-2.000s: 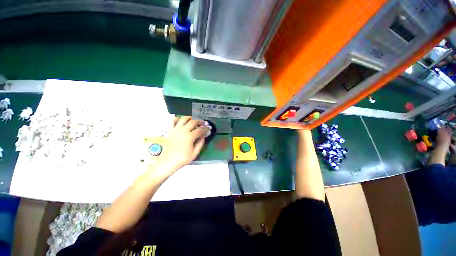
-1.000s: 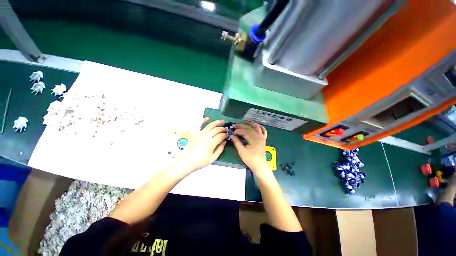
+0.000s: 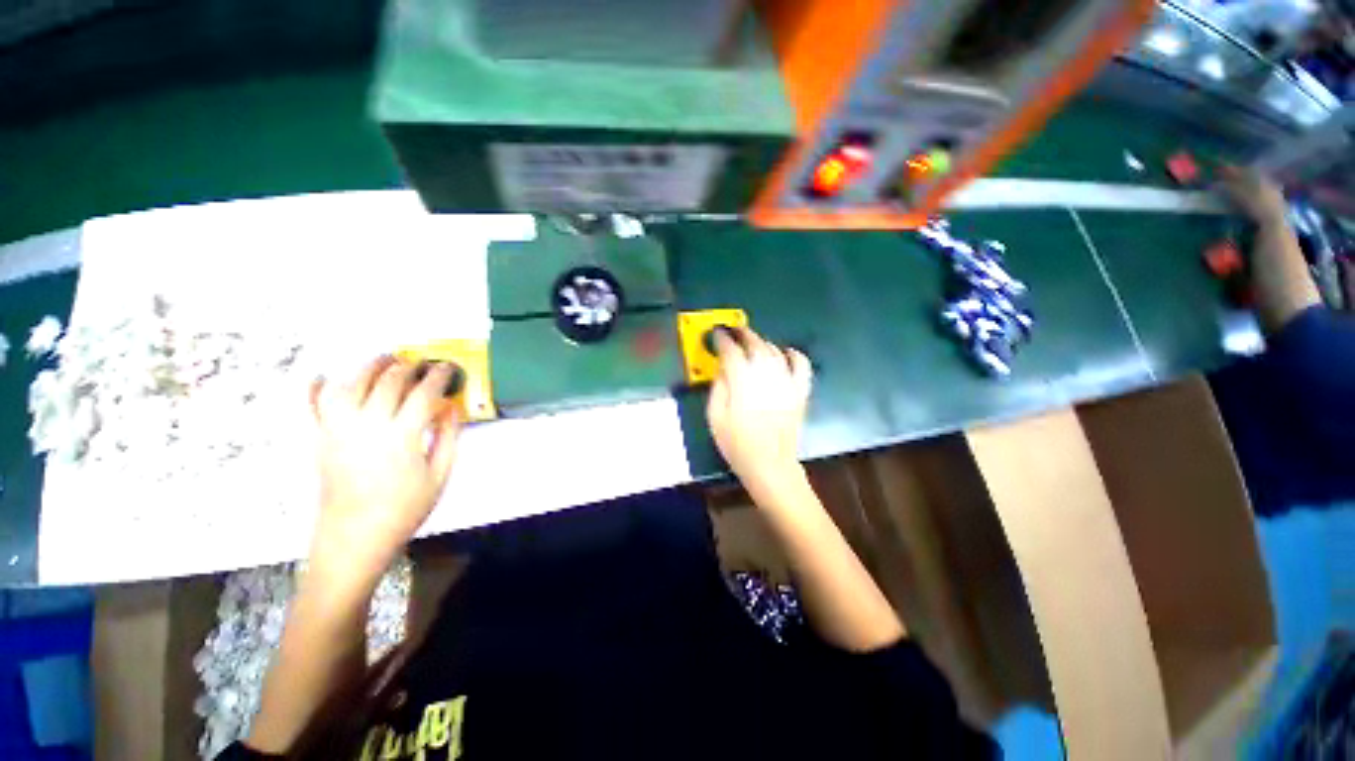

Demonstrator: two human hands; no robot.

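The press nest [image 3: 568, 330], a round black cup, sits on the green base plate [image 3: 572, 375] with a pale pronged part [image 3: 590, 302] in it. My left hand [image 3: 375, 446] rests with its fingertips on the left yellow button box [image 3: 476, 384] and hides most of its button. My right hand [image 3: 762, 399] has its fingertips on the right yellow button box [image 3: 694, 348]. Neither hand holds a part. The green press head [image 3: 595, 141] stands behind the nest. White moulded parts [image 3: 149, 387] lie loose on the white sheet [image 3: 342, 268].
The orange control box [image 3: 847, 82] is above right. A dark blue-and-white pile [image 3: 984, 312] lies to the right. An open carton of white parts [image 3: 134, 654] is lower left; dark-and-white pieces [image 3: 765, 602] lie below the bench. Another person's arm [image 3: 1278, 260] is far right.
Both hands were together at the nest; they have moved apart onto the two button boxes, uncovering the loaded nest. The view has shifted, so the press head appears further left and higher.
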